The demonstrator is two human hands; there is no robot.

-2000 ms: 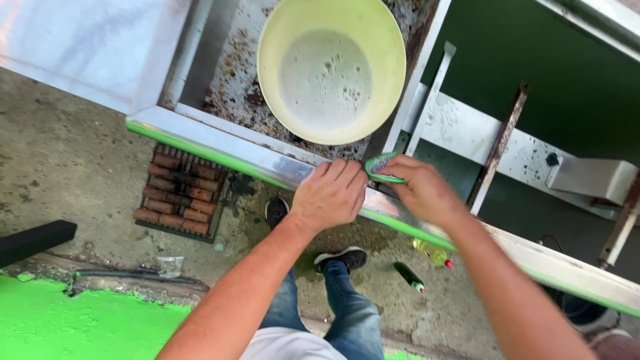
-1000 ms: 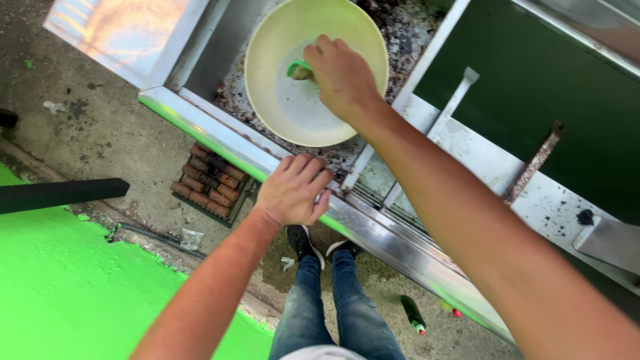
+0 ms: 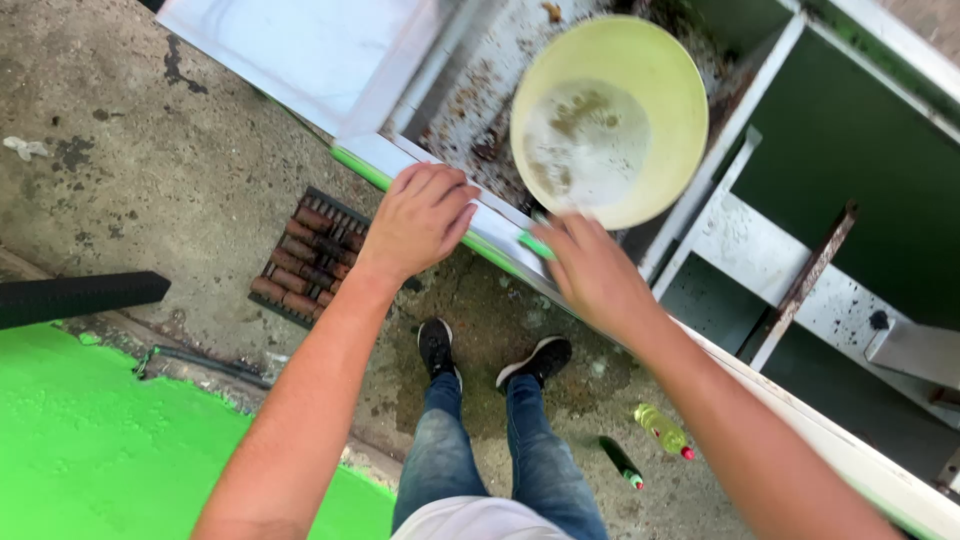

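My right hand grips a green scrubbing pad, blurred, against the metal front rim of the stainless unit. Just beyond it a pale yellow plastic basin with cloudy water and brown bits in its bottom stands in a dirty metal compartment. My left hand rests on the same rim to the left, fingers bent over the metal; no object shows in it.
A black rack with rusty brown cylinders lies on the concrete floor. Two bottles, one yellow and one dark green, lie near my feet. Right of the basin are open compartments with a rusty bar. A black beam juts in at left.
My right hand, inside the basin with the pad one second ago, is back at the front rim. My left hand stays on the rim. The basin's water looks dirtier.
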